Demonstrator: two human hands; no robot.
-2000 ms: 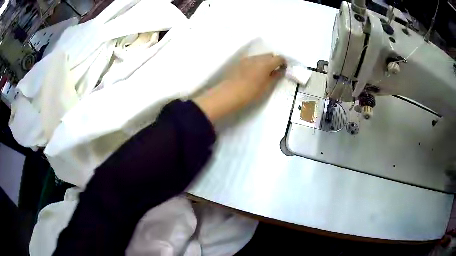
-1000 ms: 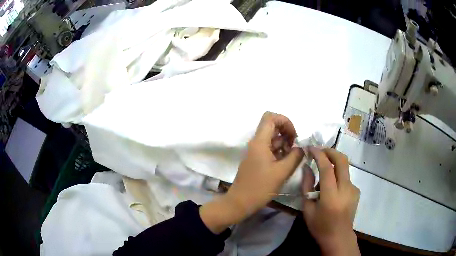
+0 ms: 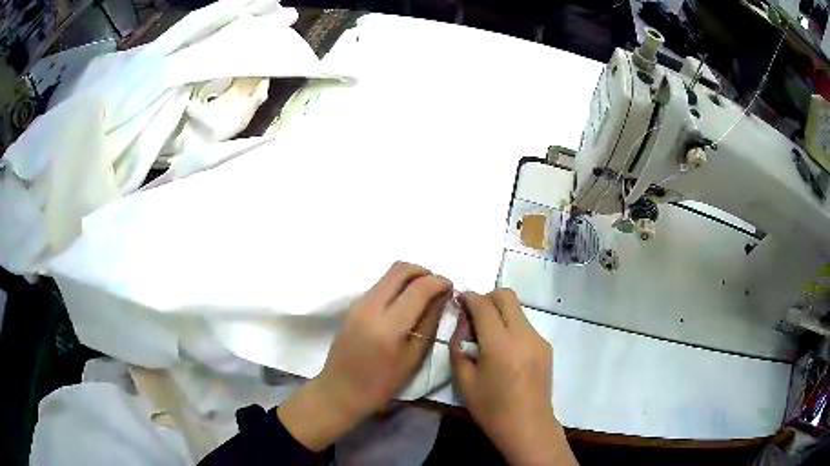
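My left hand [image 3: 378, 346] and my right hand [image 3: 505, 364] are close together near the table's front edge, both pinching the edge of the white garment piece [image 3: 227, 237]. The cloth spreads left across the table and a part hangs below my hands. A thin light-coloured tool or stick shows between my hands, its pale end at my right fingers; I cannot tell what it is. The sewing machine head [image 3: 619, 136] stands to the right of my hands, with no cloth under the presser foot [image 3: 571, 232]. The pinched edge is mostly hidden by my fingers.
White cloth is heaped at the left [image 3: 118, 118], with cream fabric [image 3: 227, 105] in its folds. More pale cloth [image 3: 91, 423] lies below the table at lower left. The needle plate [image 3: 532, 227] has a brown patch. The brown table edge runs along the front.
Two seconds ago one hand reached over the cloth near the machine. Since one second ago both hands remain at the cloth edge, now closer together; the view has shifted right.
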